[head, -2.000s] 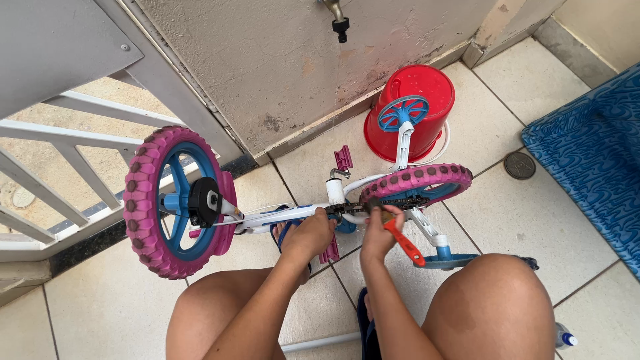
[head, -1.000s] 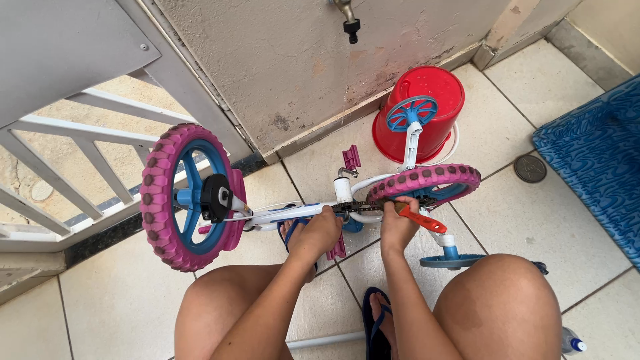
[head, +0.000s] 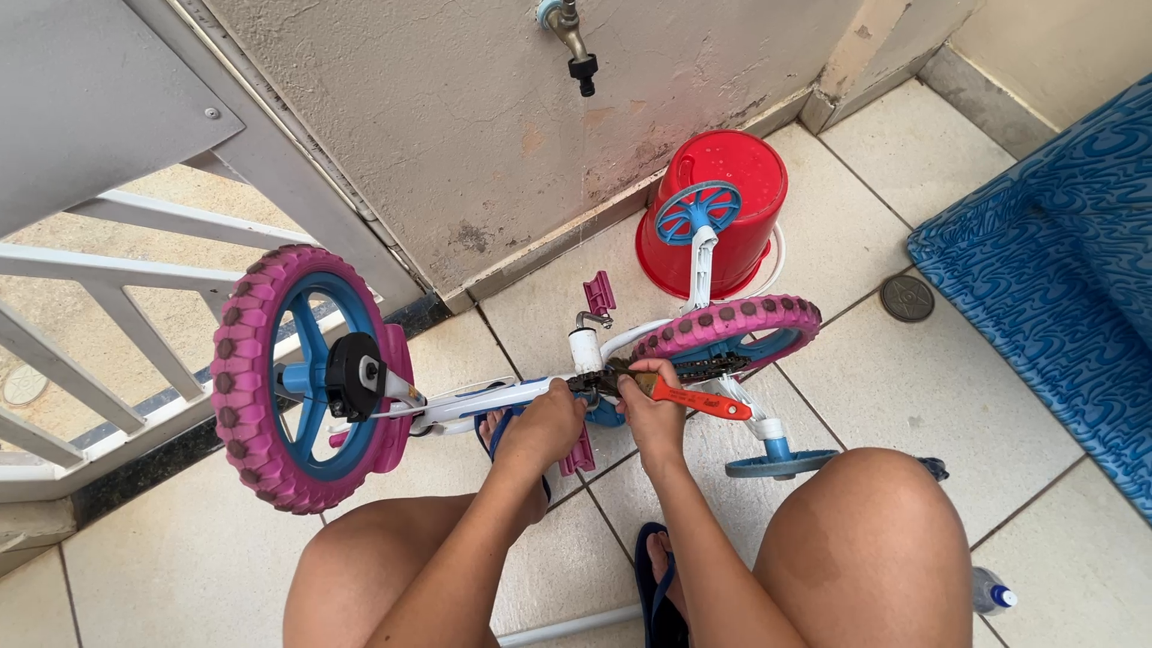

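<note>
A small white child's bicycle frame [head: 495, 401] lies upside down between my knees, with a pink-tyred front wheel [head: 310, 378] on the left and a pink-tyred rear wheel [head: 733, 326] on the right. My right hand [head: 652, 409] is closed on a paintbrush with an orange handle [head: 706, 401], its bristle end at the chainring area. The greasy bicycle chain [head: 711, 367] runs beside the rear wheel. My left hand [head: 547, 423] is at the crank, fingers bent against the bike; what they grip is hidden. A pink pedal [head: 598, 293] stands above the crank.
An upturned red bucket [head: 720, 202] stands by the wall behind a blue training wheel [head: 698, 213]. A second training wheel [head: 781, 463] is near my right knee. A tap [head: 569, 45] hangs above, a white gate [head: 162, 220] is left, a blue patterned item [head: 1053, 261] right, a bottle [head: 990, 589] lower right.
My right hand and the brush have shifted a little along the chain area, and the brush handle's angle has changed. My left hand remains at the crank.
</note>
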